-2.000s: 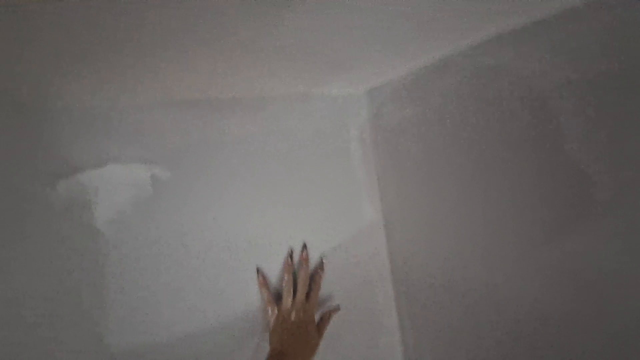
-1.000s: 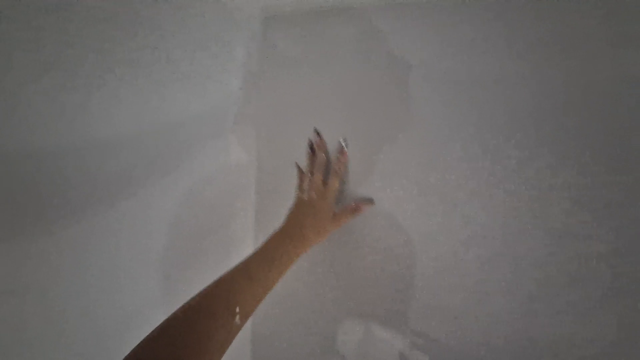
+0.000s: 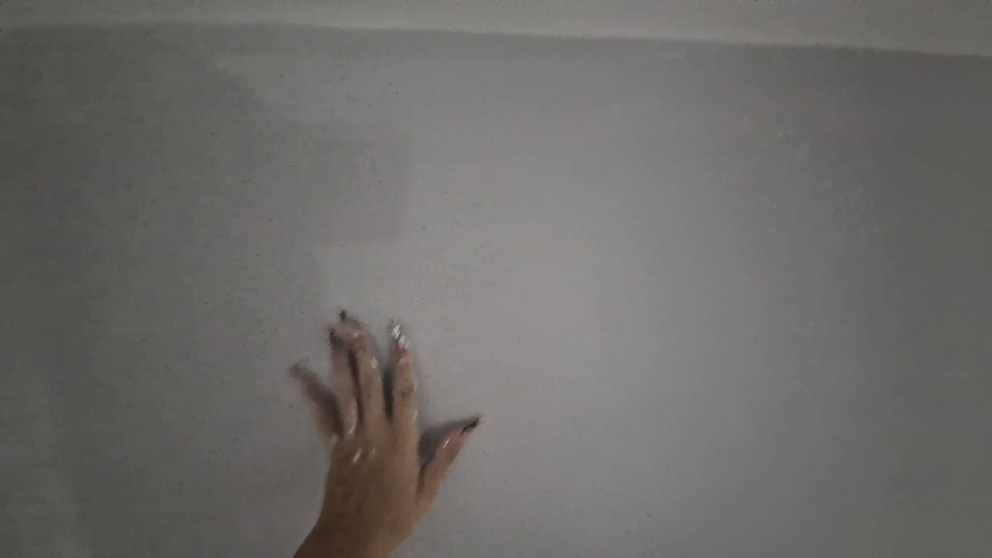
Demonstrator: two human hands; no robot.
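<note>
My left hand (image 3: 376,449) is raised at the lower left of the middle, back toward me and fingers spread. Its nails are dark, and white specks dot the fingers and the back of the hand. It holds nothing. The fingers lie at or very near the pale wall (image 3: 620,310); whether the palm presses on it cannot be told. Above the fingertips, a darker patch (image 3: 360,186) with a fairly straight right edge shows on the wall. My right hand is outside the view.
A lighter band (image 3: 496,17), apparently the ceiling edge, runs across the top of the view. Small light marks (image 3: 829,178) dot the wall at the right. The lighting is dim, with darker areas at both sides.
The view has swung from a wall corner to another stretch of wall. My left hand stays raised with spread fingers; the forearm seen one second ago is now mostly out of view.
</note>
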